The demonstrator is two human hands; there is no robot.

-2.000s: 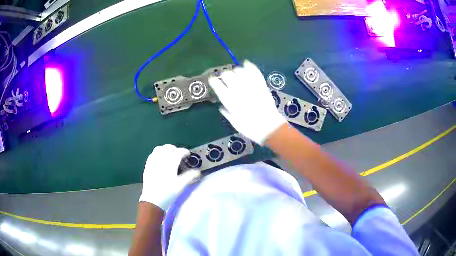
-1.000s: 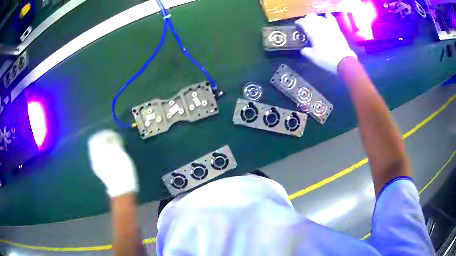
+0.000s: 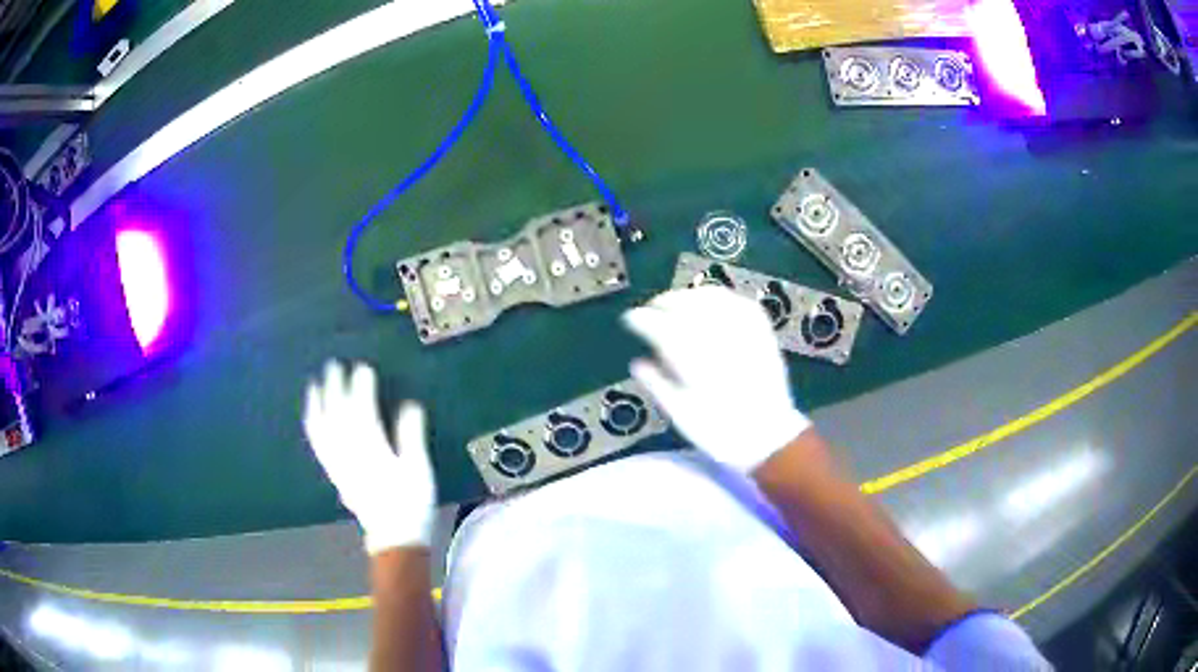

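The hosed block [image 3: 506,272] lies on the mat with its pale fittings up, a blue hose [image 3: 423,171] joined at each end. A three-hole carrier plate [image 3: 565,436] lies near my body. A second three-hole plate [image 3: 828,324] lies to the right, partly hidden by my right hand. My left hand [image 3: 372,453], in a white glove, is over the mat left of the near plate, fingers apart and empty. My right hand [image 3: 725,372], gloved, is over the gap between the two three-hole plates, blurred; whether it holds anything is hidden.
A ringed-seat plate [image 3: 857,250] lies slanted at right, and another [image 3: 900,76] beside the right violet lamp [image 3: 1009,59]. A clear ringed disc [image 3: 721,236] lies behind the second three-hole plate. An amber board [image 3: 854,21] is at the far edge; a violet lamp [image 3: 142,292] glows at left.
The hosed block was flipped from ringed face to fittings face. A ringed-seat plate now lies by the right lamp, released by my right hand, which has come back toward my body. My left hand moved right.
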